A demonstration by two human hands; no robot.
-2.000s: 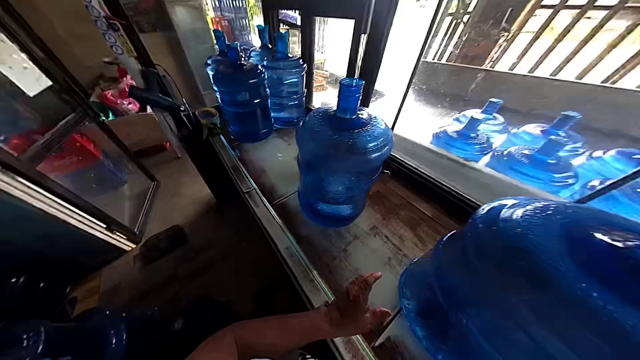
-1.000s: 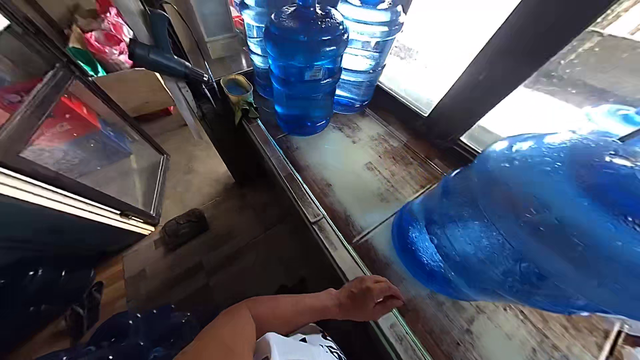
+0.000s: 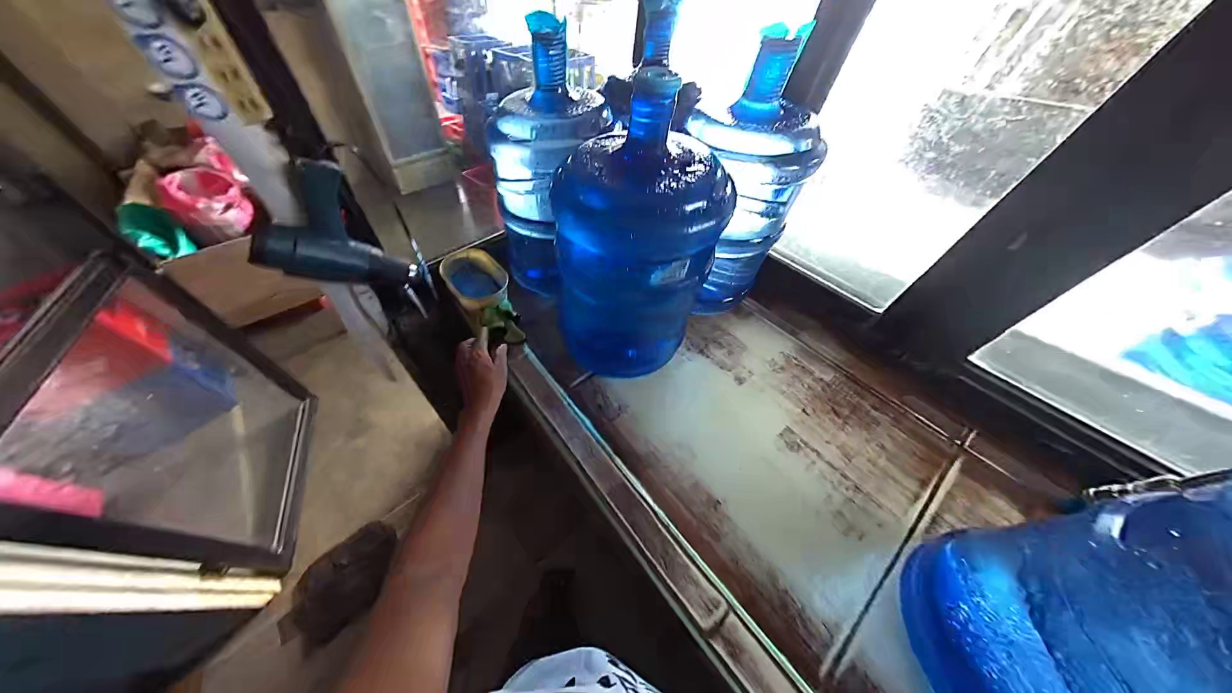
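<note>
My left hand [image 3: 481, 373] reaches to the near end of a cut yellowish plastic container [image 3: 475, 281] on the counter's left edge. Its fingertips meet or nearly meet a dark green item [image 3: 502, 325] there; whether they grip it is unclear. Just right of the container stands a blue water jug [image 3: 640, 255], with more jugs behind it, among them a left one [image 3: 549, 178] and a right one [image 3: 756, 183]. Another large blue jug [image 3: 1088, 597] lies tilted at the lower right, cut off by the frame. My right hand is out of view.
A dark heat gun [image 3: 332, 250] hangs at the counter's left side, nozzle toward the container. The wet, worn counter top [image 3: 760, 423] runs beside glass panes with dark frames. A glass door [image 3: 212, 433] stands at the left. A dark object [image 3: 342, 577] lies on the floor.
My left hand has moved from the counter's near edge forward to the yellowish container. The jug that stood mid-counter two seconds ago is not there now. The view has shifted.
</note>
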